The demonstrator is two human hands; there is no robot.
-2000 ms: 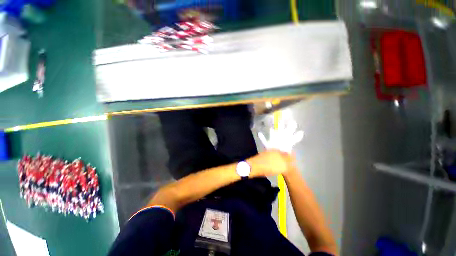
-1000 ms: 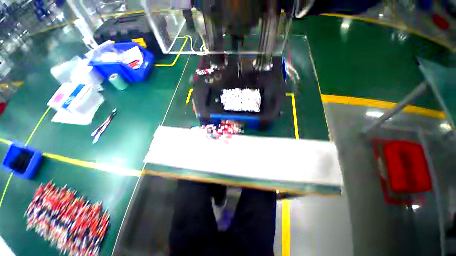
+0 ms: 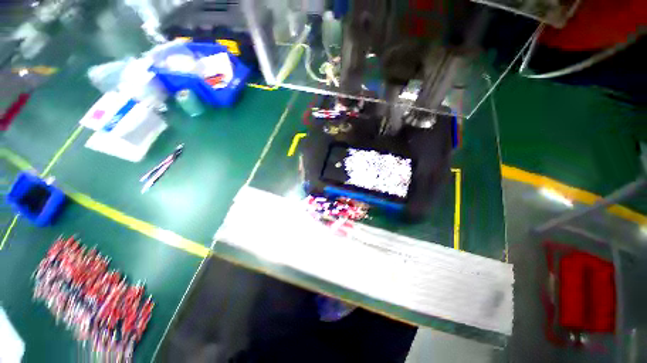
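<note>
Neither of my hands is in the picture. The dark press (image 3: 397,64) stands on the green bench behind a clear acrylic guard (image 3: 369,98). Small white terminals (image 3: 377,172) lie heaped in the black parts tray (image 3: 333,164), which has a blue front edge. A loose bunch of red, white and black wire leads (image 3: 338,211) lies in front of the tray, partly on the grey-white ribbed board (image 3: 362,266). A few leads also lie by the press base. The view is somewhat blurred.
A large lead pile (image 3: 92,298) lies at lower left, with a small blue bin (image 3: 35,199) behind it. A small separate lead bundle (image 3: 162,169), plastic bags (image 3: 131,131) and a blue tool bin (image 3: 213,78) are at upper left. A red container (image 3: 586,291) is at right.
My hands and forearms, seen two seconds ago below the board, are out of view. The view has lifted to the press and tilted, so the board now slopes down to the right.
</note>
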